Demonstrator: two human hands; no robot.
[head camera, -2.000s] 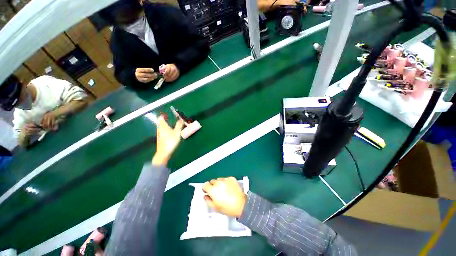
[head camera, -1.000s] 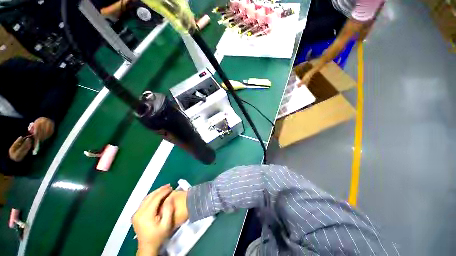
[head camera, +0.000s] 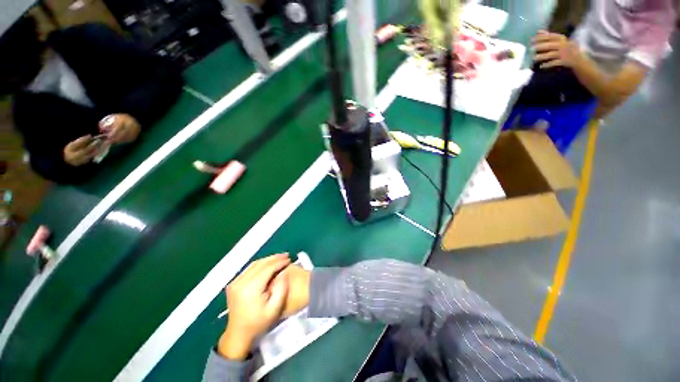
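Observation:
My left hand (head camera: 253, 302) and my right hand (head camera: 297, 290) are together over the white plastic tray (head camera: 291, 345), at the bottom centre. The left hand lies against and partly over the right one. Their palms and most fingertips are hidden, and no part shows between them. The tray lies on the green side bench, partly covered by the hands and the right sleeve. A part-assembled pink hair dryer unit (head camera: 227, 177) lies on the green conveyor beyond the hands, out of their reach of contact.
The black electric screwdriver (head camera: 352, 168) hangs in front of the screw feeder (head camera: 389, 183). A yellow-handled tool (head camera: 425, 142) lies beyond. Several pink units stand on a white sheet (head camera: 466, 93). An open cardboard box (head camera: 522, 216) is at right. One person sits across the conveyor, another at upper right.
My hands have come together over the tray; the left was over the conveyor unit two seconds ago. The view has swung right. The other person's arm has left the box.

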